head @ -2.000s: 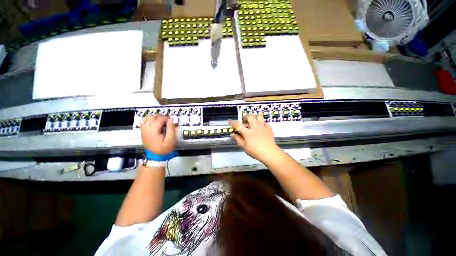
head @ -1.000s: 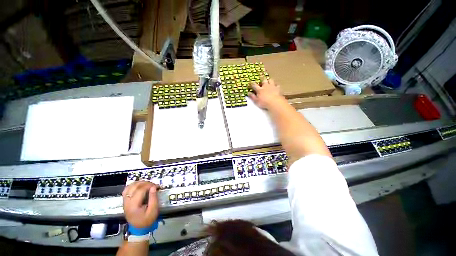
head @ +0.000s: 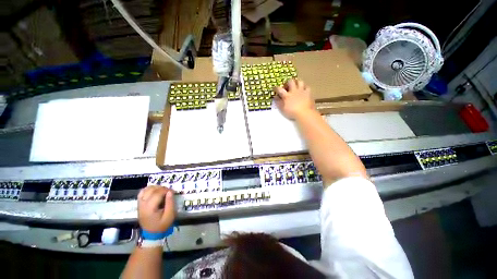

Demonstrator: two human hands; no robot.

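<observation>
My right hand (head: 295, 99) reaches over the right foam tray (head: 275, 133), its fingers at the edge of the rows of yellow-topped components (head: 267, 79); whether it grips one cannot be told. My left hand (head: 156, 208), with a blue wrist band, rests on the front rail at the lower edge of a white PCB panel (head: 185, 181), fingers curled; what it holds, if anything, is hidden. A row of loose components (head: 226, 200) lies on the rail to its right. Another PCB panel (head: 289, 173) sits in the conveyor, partly behind my right forearm.
A silver-wrapped dispensing gun (head: 221, 103) hangs over the left foam tray (head: 204, 136). A blank white foam sheet (head: 90, 129) lies at left. Cardboard (head: 327, 73) and a white fan (head: 400, 62) stand behind, with a red bin (head: 473, 117) at far right. A small white device (head: 110, 235) is on the lower ledge.
My right hand has left the component row on the rail and reached out to the right tray's components, where it stays. My left hand remains by the panel. The camera view has shifted.
</observation>
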